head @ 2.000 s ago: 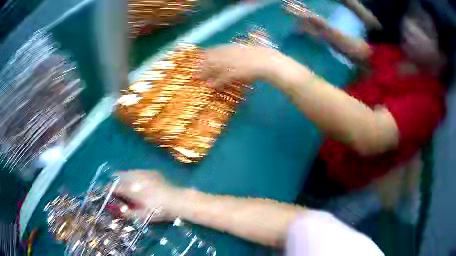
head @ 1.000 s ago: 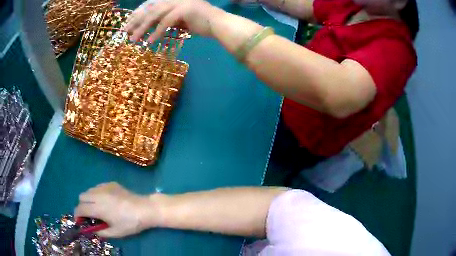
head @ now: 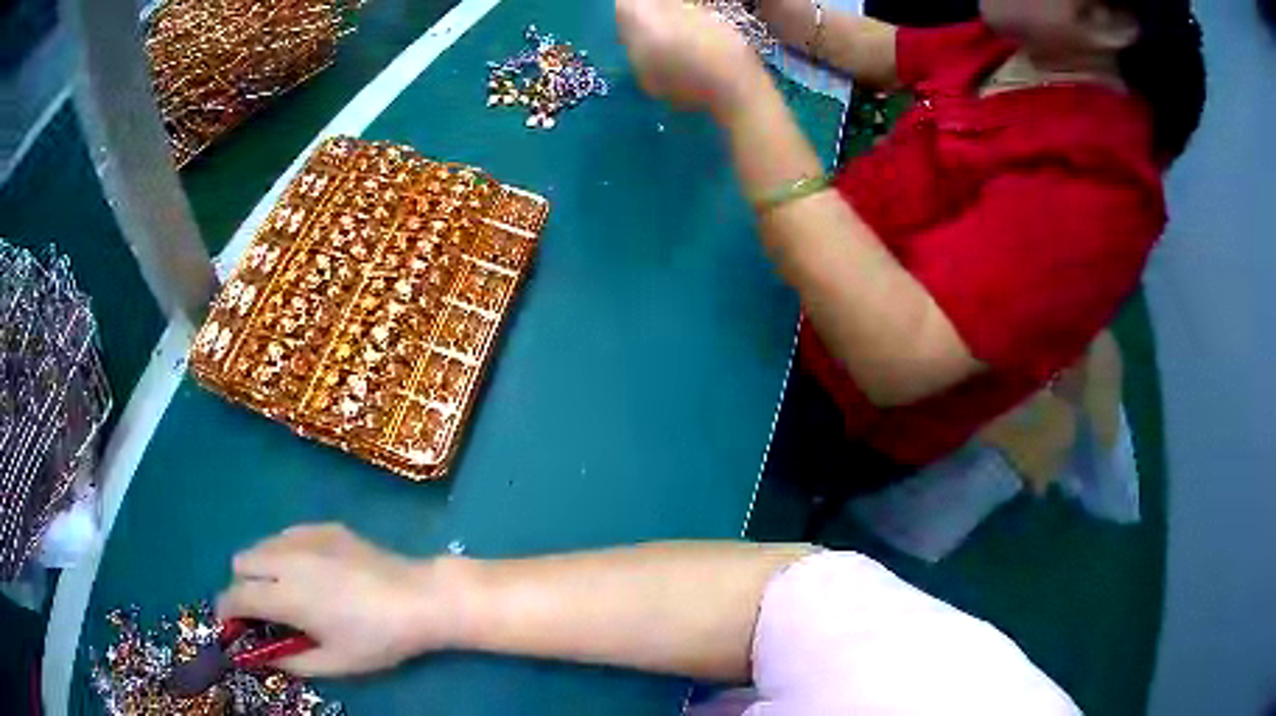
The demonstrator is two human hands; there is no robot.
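My right hand (head: 329, 599) reaches in from the right at the lower left and is closed around red-handled nippers (head: 266, 649). Their dark jaws lie over the near heap of small cut parts (head: 147, 657), mixed gold and silver, at the bottom left edge. No sprue frame shows in this hand. My left hand is not in the picture.
A stack of gold frames (head: 371, 301) lies beyond my hand. A co-worker in red (head: 1008, 210) sits at the right, hands at the top edge. A small parts heap (head: 543, 77), grey post (head: 140, 168), gold frame pile (head: 245, 63) and silver pile (head: 49, 406) also show.
The view has swung right and steadied. The co-worker's hand has left the gold stack and moved to the top, uncovering a parts heap. The silver frame near my right hand is out of view.
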